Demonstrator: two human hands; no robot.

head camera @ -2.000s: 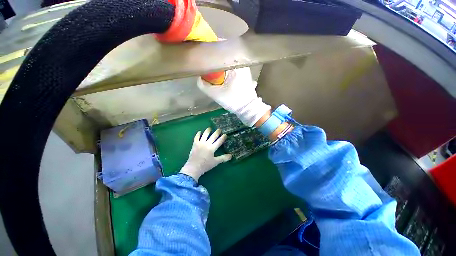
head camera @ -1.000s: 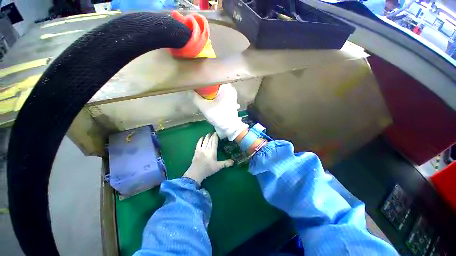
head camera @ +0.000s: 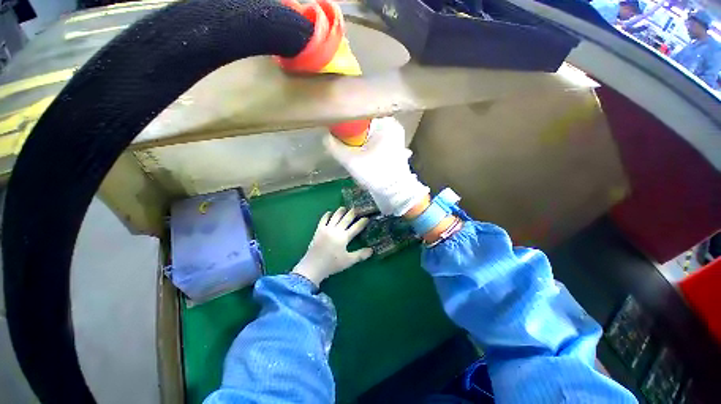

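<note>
Dark green circuit boards (head camera: 387, 237) lie on the green mat (head camera: 360, 316), partly covered by my hands. My left hand (head camera: 328, 246), in a white glove, lies with fingers spread at the boards' left edge. My right hand (head camera: 379, 167), in a white glove with a light blue wrist strap (head camera: 437, 211), is closed around the red-orange grip (head camera: 350, 130) of the nozzle, over the boards. The nozzle's tip is hidden under the hand. The black ribbed hose (head camera: 95, 118) arcs down on the left from the orange collar (head camera: 320, 39) at the shelf hole.
A grey-blue lidded box (head camera: 213, 246) stands on the mat at left. A black parts tray (head camera: 490, 35) sits on the shelf (head camera: 261, 99). A tan-brown side panel (head camera: 514, 162) stands right of the mat. More boards (head camera: 630, 331) lie on the dark conveyor (head camera: 589, 272). A person (head camera: 697, 47) shows at top right.
Compared with one second ago, my right hand has moved right over the boards, uncovering more of their lower part. My left hand stays at their left edge. The camera view has shifted slightly.
</note>
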